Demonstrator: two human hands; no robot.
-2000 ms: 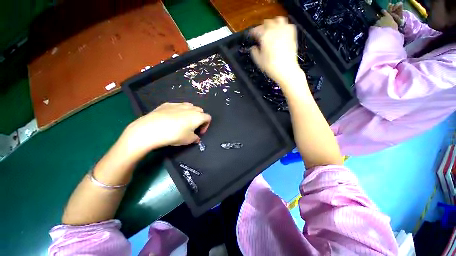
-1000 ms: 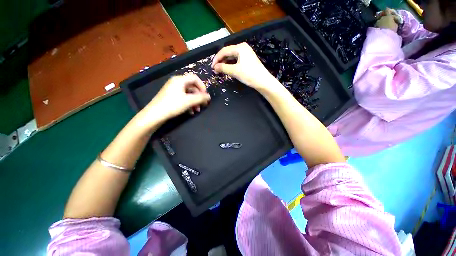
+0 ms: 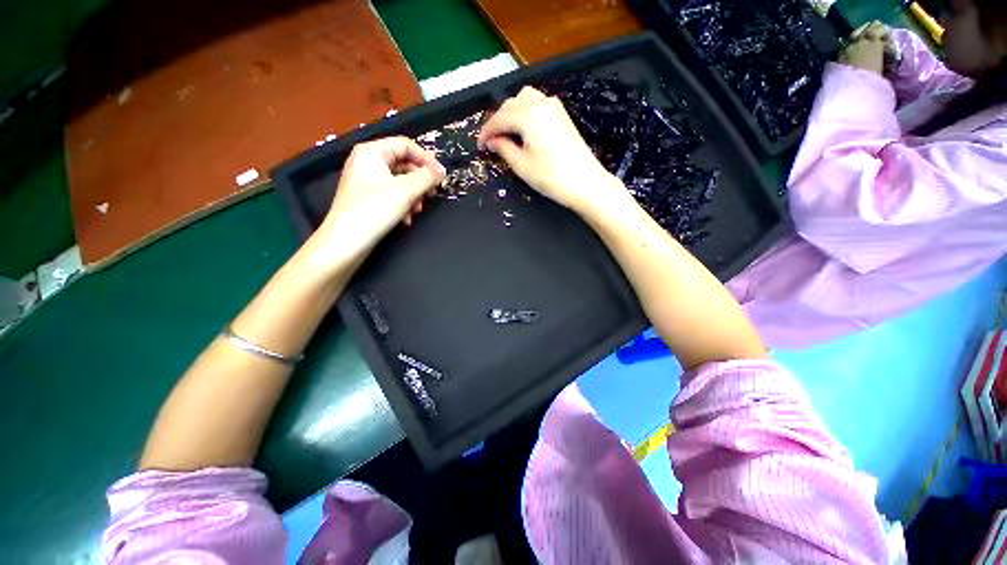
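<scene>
A black divided tray (image 3: 486, 408) lies tilted in front of me. Tiny gold and silvery metal contacts (image 3: 469, 177) are scattered in the upper part of its left section. Glossy black plastic housings (image 3: 668, 166) are heaped in the right section. One housing (image 3: 515, 317) lies apart in the left section, and several lie at its lower left. My left hand (image 3: 381, 188) is over the left edge of the contacts, thumb and fingertips close together. My right hand (image 3: 541, 144) is over their right edge, fingers bent down. Whether either hand holds a small part is too small to tell.
A reddish-brown board (image 3: 237, 121) with small white bits lies beyond the tray on the green bench (image 3: 144, 315). Another brown board (image 3: 558, 28) is at the top. At the right, a person in a pink striped sleeve (image 3: 856, 166) sits by another black tray (image 3: 773, 138) of black parts.
My right hand has come from the housing heap to the contacts. My left hand has moved up from the lower left section, where another housing now lies by the left wall.
</scene>
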